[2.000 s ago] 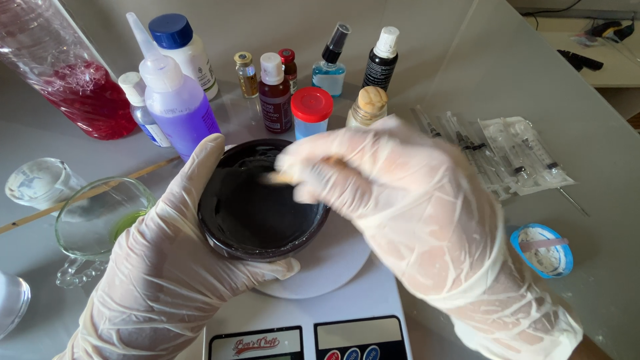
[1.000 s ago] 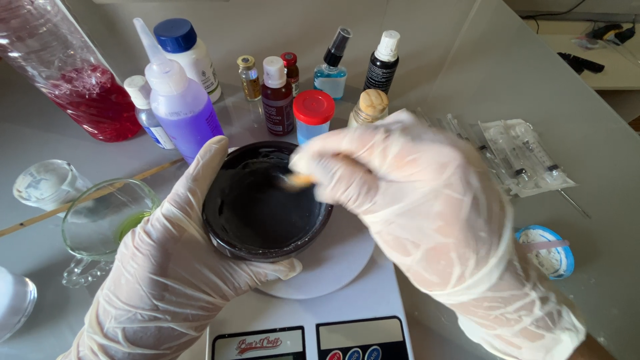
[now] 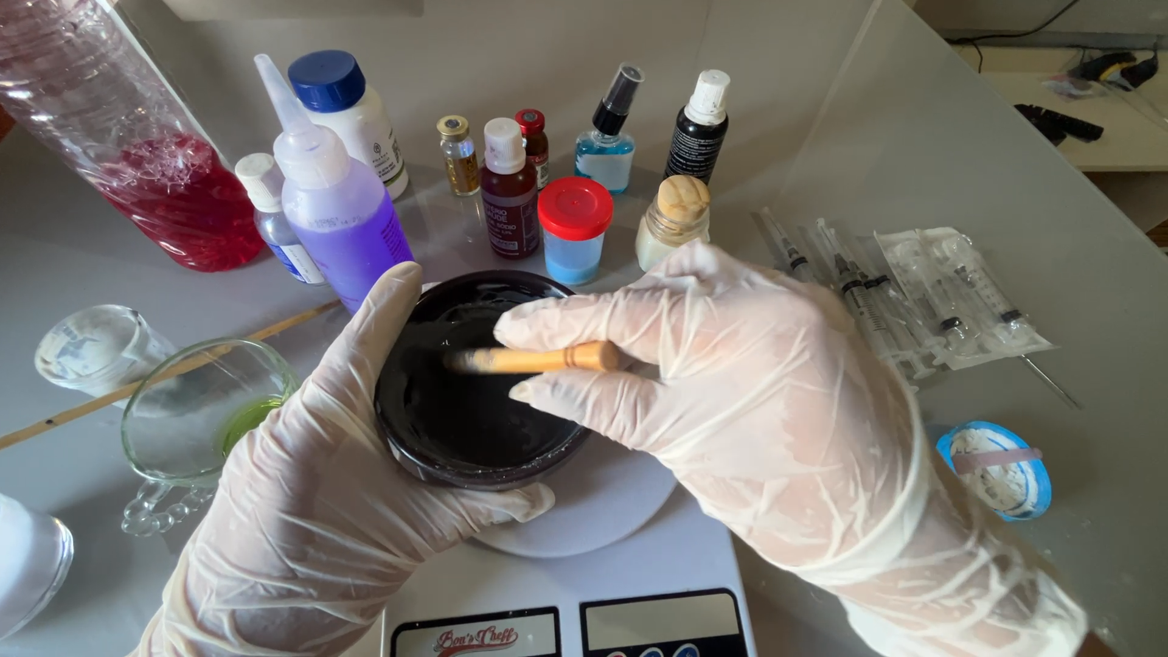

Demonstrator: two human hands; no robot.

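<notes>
Both hands wear thin whitish gloves. My left hand [image 3: 338, 447] grips a dark round bowl [image 3: 484, 456] by its left side and underside, thumb along the rim, above the round plate of a white kitchen scale [image 3: 566, 584]. Between the thumb and fingers of my right hand [image 3: 730, 356] is a short wooden stick or handle [image 3: 547, 358], held nearly level over the bowl. Its left end is blurred inside the bowl, so its shape and contact with the bottom cannot be told. A dark, glossy film coats the inside of the bowl.
Behind the bowl stand a purple squeeze bottle [image 3: 342, 219], a red-lidded cup [image 3: 575, 228], a corked jar [image 3: 673, 224] and several small bottles. Left are a glass cup with green liquid [image 3: 210, 411] and a wooden stick [image 3: 100, 401]. Syringes [image 3: 867, 301] and a blue lid [image 3: 999, 470] lie right.
The wooden piece in my right hand has shifted within the bowl and now lies more level, with more of it showing. My left hand keeps its hold on the bowl.
</notes>
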